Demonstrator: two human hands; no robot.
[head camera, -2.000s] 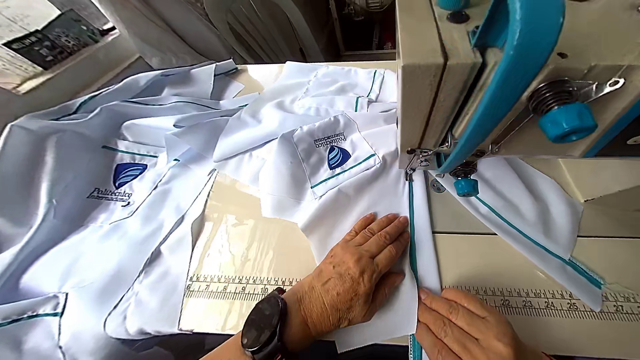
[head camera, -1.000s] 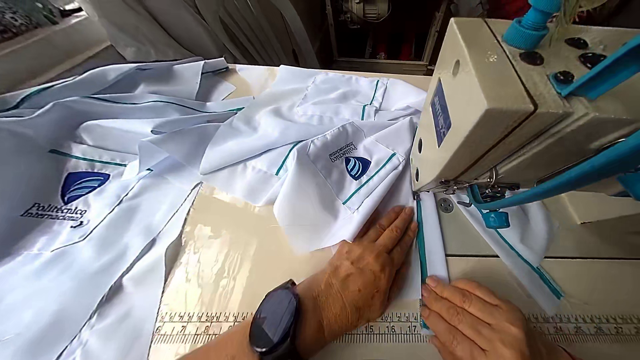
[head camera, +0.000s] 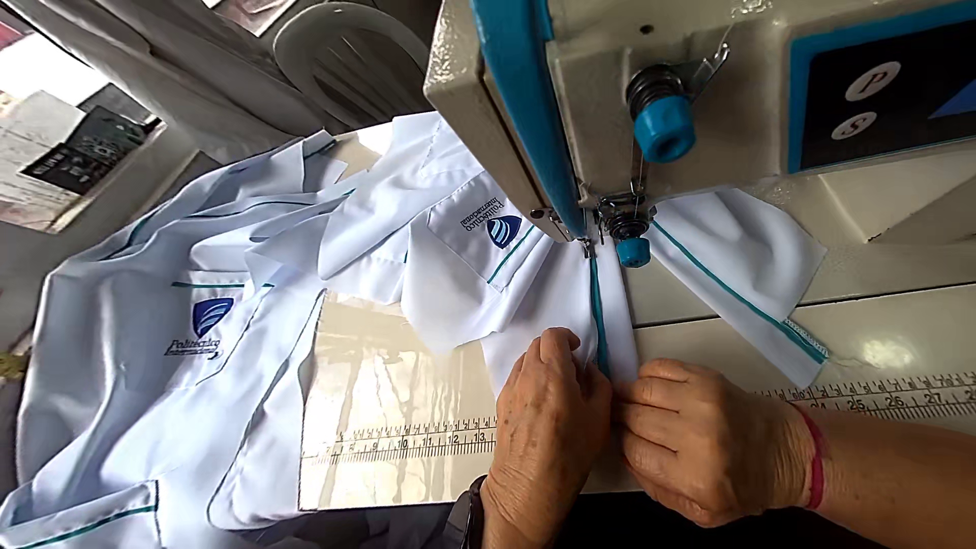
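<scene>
A white fabric garment piece (head camera: 518, 335) with teal piping (head camera: 598, 313) runs under the presser foot (head camera: 588, 250) of a sewing machine (head camera: 709, 91). My left hand (head camera: 549, 419), with a dark watch on its wrist, grips the cloth left of the piping, its fingers curled. Just beside it on the right, my right hand (head camera: 701, 442) pinches the strip's right edge near the table's front edge. The fingertips of both hands are partly hidden. A pocket with a blue embroidered emblem (head camera: 503, 231) lies left of the needle area. Behind the machine's foot, more piped white cloth (head camera: 747, 267) spreads to the right.
Another white garment with an embroidered pocket (head camera: 212, 316) covers the left of the table and hangs over its edge. A printed measuring tape (head camera: 427, 441) runs along the tabletop's front. A plastic chair (head camera: 347, 46) and a curtain (head camera: 183, 69) stand behind the table.
Both hands have moved toward the table's front edge along the piped strip. The left hand, earlier flat on the cloth, now has curled fingers. The view has shifted.
</scene>
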